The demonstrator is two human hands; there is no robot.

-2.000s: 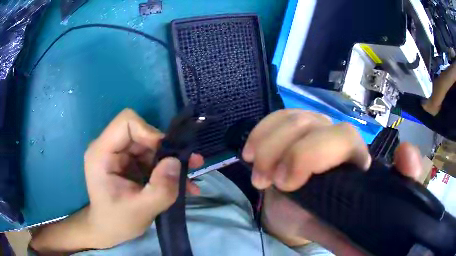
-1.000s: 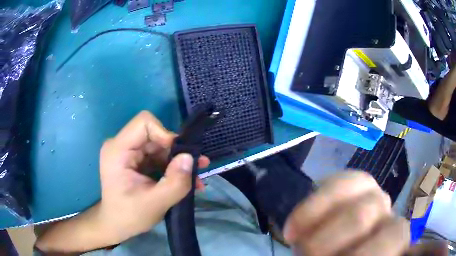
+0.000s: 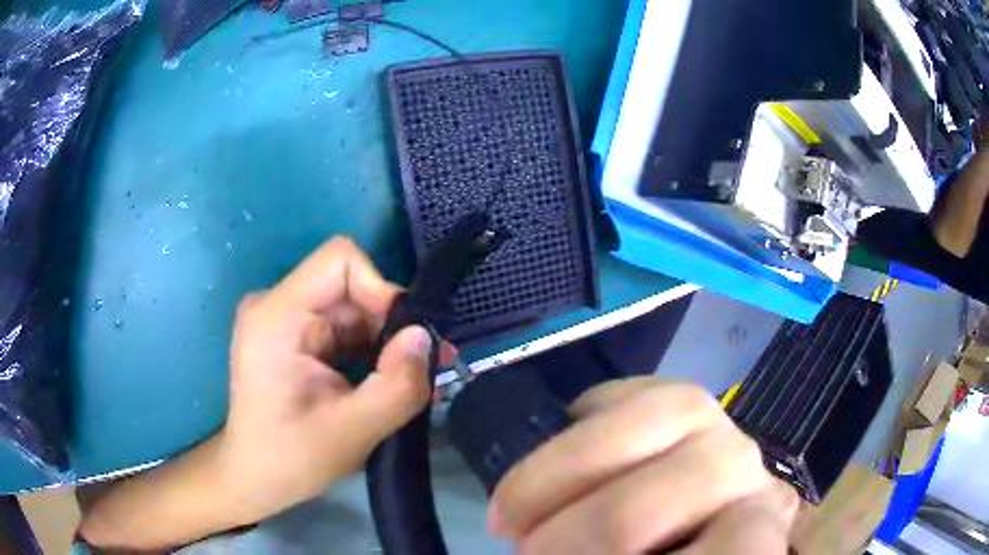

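Observation:
My left hand (image 3: pixel 325 363) pinches a black headband (image 3: pixel 403 477) near its end, between thumb and fingers. The band's dark forked tip (image 3: pixel 466 244) points up and right over the black tray. My right hand (image 3: pixel 651 477) is closed around a thick black electric screwdriver (image 3: pixel 504 417). Its thin metal bit (image 3: pixel 461 369) points at the band just right of my left thumb; whether it touches is hard to tell. A thin black cable (image 3: pixel 418 35) curves away at the top.
A black perforated tray (image 3: pixel 493 141) lies behind the band tip. A white and black screw feeder (image 3: pixel 781 206) stands in a blue tray (image 3: pixel 716 271) at right. Clear bags (image 3: pixel 43 217) lie at left. Small black plastic pieces (image 3: pixel 347 39) lie at top. Another person's arm (image 3: pixel 960 206) shows at right.
The screwdriver first swung from the right to below the tray, then moved left with its bit to the band beside my left thumb. My left hand and the band moved slightly right.

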